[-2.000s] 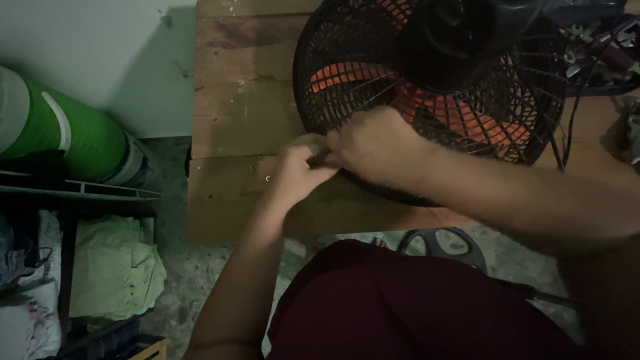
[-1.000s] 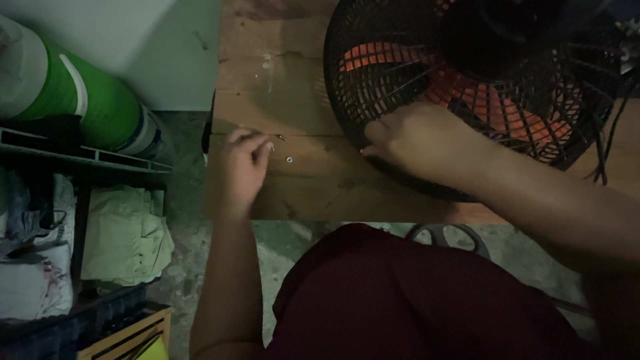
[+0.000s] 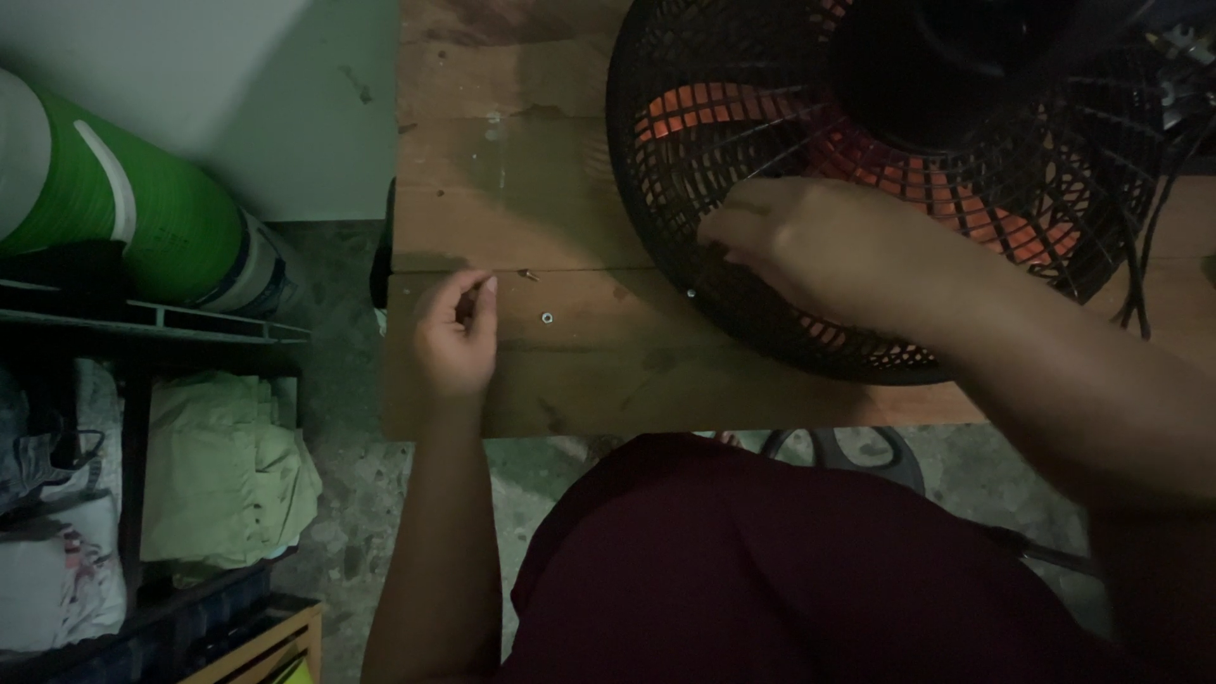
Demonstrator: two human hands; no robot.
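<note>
A fan with a black grille (image 3: pixel 655 204) and orange blades (image 3: pixel 712 106) lies on the wooden table (image 3: pixel 532 389). My right hand (image 3: pixel 826 247) rests over the grille's near left part, fingers bent down; whether it holds anything is hidden. My left hand (image 3: pixel 459 332) is at the table's left end, fingers curled, thumb close to the index finger; nothing shows in it. Just right of its fingertips lies a small screw (image 3: pixel 529 275), and below that a small metal nut (image 3: pixel 546 317). Another small shiny piece (image 3: pixel 692 294) sits at the grille's rim.
Black cords (image 3: pixel 1135 275) hang at the fan's right, near a dark cluster of metal parts (image 3: pixel 1187 57). A green and white cylindrical container (image 3: pixel 161 209) stands left, above a rack (image 3: pixel 218 324) and folded clothes (image 3: pixel 223 465). A black ring-shaped part (image 3: pixel 893 456) shows below the table edge.
My hands were together at the grille's rim two seconds ago. The left has moved left to the table's end, while the right has stayed at the grille. The screw and nut now show between them.
</note>
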